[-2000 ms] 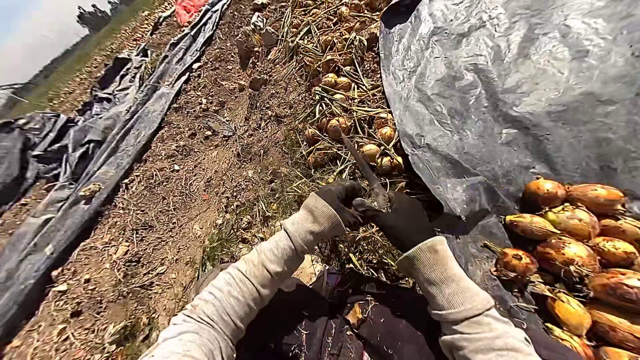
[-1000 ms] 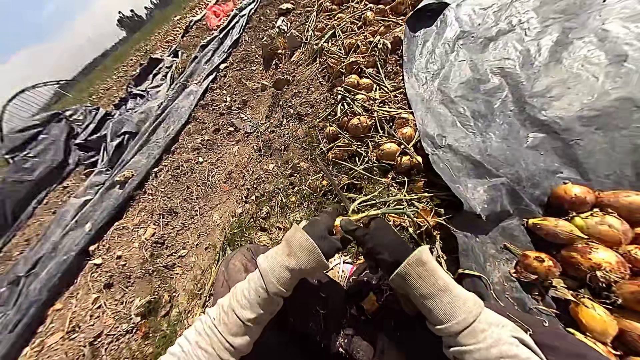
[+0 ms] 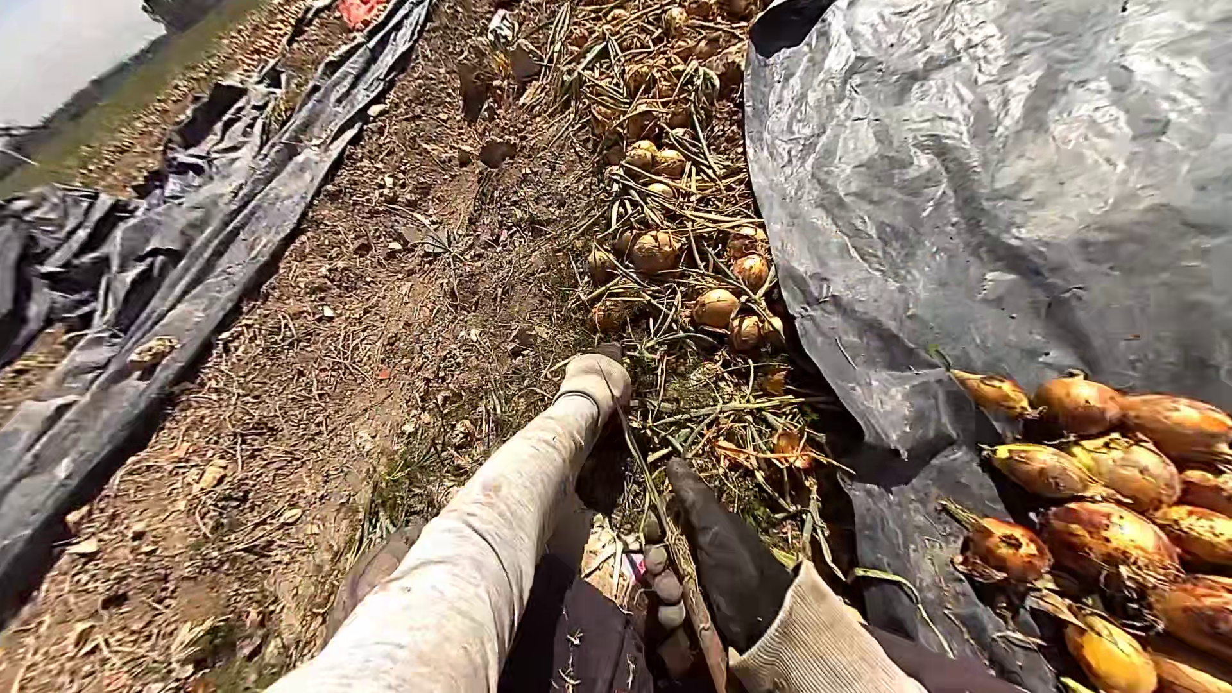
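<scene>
My left hand (image 3: 608, 352), in a dark glove, reaches forward to the near end of a row of onions (image 3: 656, 252) lying with dry tops on the soil. The sleeve cuff hides most of it, so its fingers and anything in them cannot be seen. Nearer my body and to the right is my right hand (image 3: 727, 553), in a dark glove with grey fingertips. A long, thin brown stalk (image 3: 685, 577), seemingly a dry onion top, runs between its thumb and curled fingers. Loose onion leaves (image 3: 731, 414) lie just ahead of this hand.
Grey plastic sheeting (image 3: 962, 192) spreads on the right, with a heap of trimmed onions (image 3: 1107, 539) on its near part. Bare soil (image 3: 385, 337) with dry debris runs along the left, bordered by a crumpled dark plastic strip (image 3: 212, 289). A red item (image 3: 361, 10) lies far ahead.
My hands were close together, first around a dark, narrow blade-like tool, then at an onion top. Now they are apart: the left has moved forward to the onion row, the right is nearer my body.
</scene>
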